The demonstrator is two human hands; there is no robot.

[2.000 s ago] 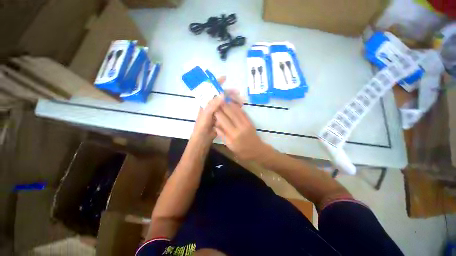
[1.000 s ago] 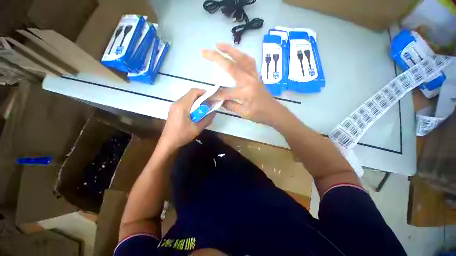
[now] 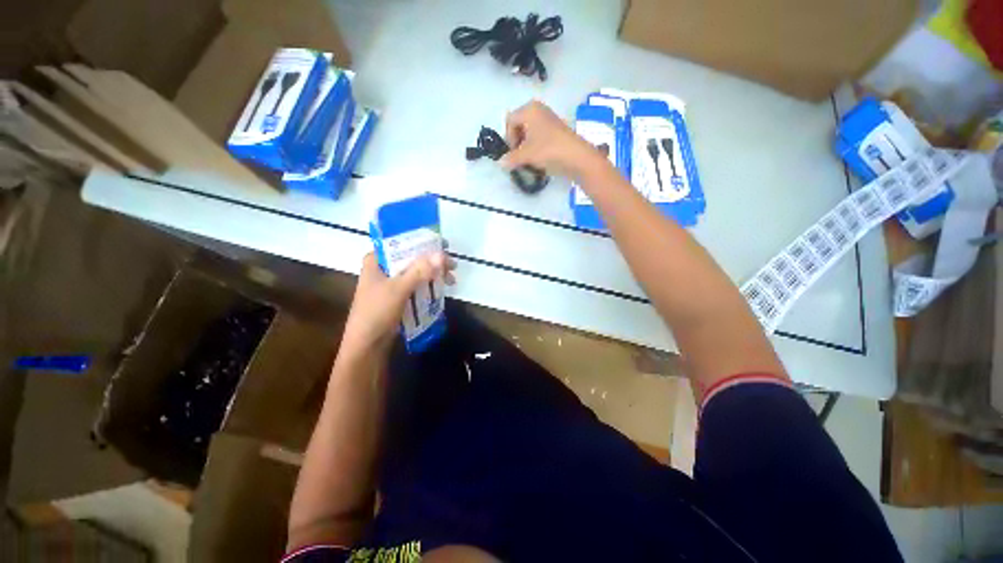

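My left hand (image 3: 387,295) holds a blue-and-white retail box (image 3: 409,239) upright at the table's near edge, with its printed front facing up and two black plugs pictured on it. My right hand (image 3: 539,141) is over the table with its fingers closed on a coiled black cable (image 3: 529,178), just left of the flat unfilled boxes (image 3: 663,165). Parts of the cable show on both sides of the fingertips. More black cables (image 3: 511,44) lie in a loose pile farther back.
Filled boxes (image 3: 282,107) stand at the table's left beside cardboard sheets (image 3: 143,116). A barcode label strip (image 3: 827,236) curls at the right, partly over other blue-white boxes (image 3: 877,143). An open carton (image 3: 244,385) with dark contents is below left.
My right hand has left the box and moved forward to a cable, which now lies nearer than the pile. My left hand has turned the box front up.
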